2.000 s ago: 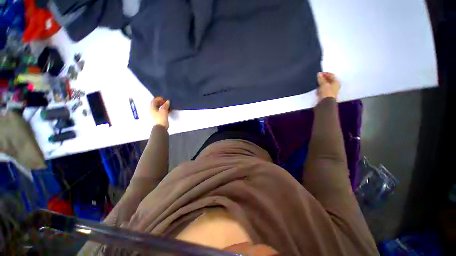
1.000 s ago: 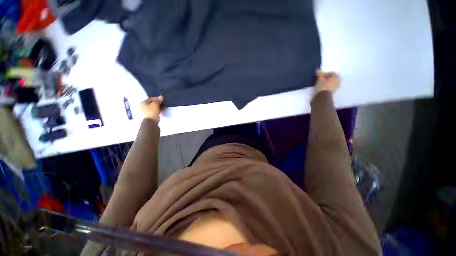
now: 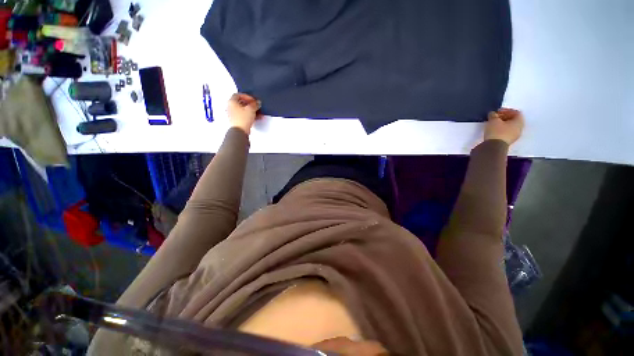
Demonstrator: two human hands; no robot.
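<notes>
A dark charcoal garment (image 3: 389,62) lies spread on the white table, its top cut off by the picture's edge. A small pointed flap hangs from the middle of its near edge. My left hand (image 3: 245,111) pinches the near-left corner of the garment. My right hand (image 3: 504,126) pinches the near-right corner. The near edge runs between the two hands. The thread snips (image 3: 207,103) lie on the table left of my left hand.
A black phone (image 3: 154,96) with a reddish edge lies at left. Beside it are dark thread cones (image 3: 90,91), small grey metal pieces (image 3: 126,67) and coloured spools. Khaki cloth (image 3: 31,118) drapes over the table's left corner. A purple bin (image 3: 518,182) and a blue crate (image 3: 167,170) stand below the table.
The view has turned and shifted, so the table edge looks more level and hands and garment sit further right and higher. A pointed flap now shows at the near edge. Both hands keep their hold.
</notes>
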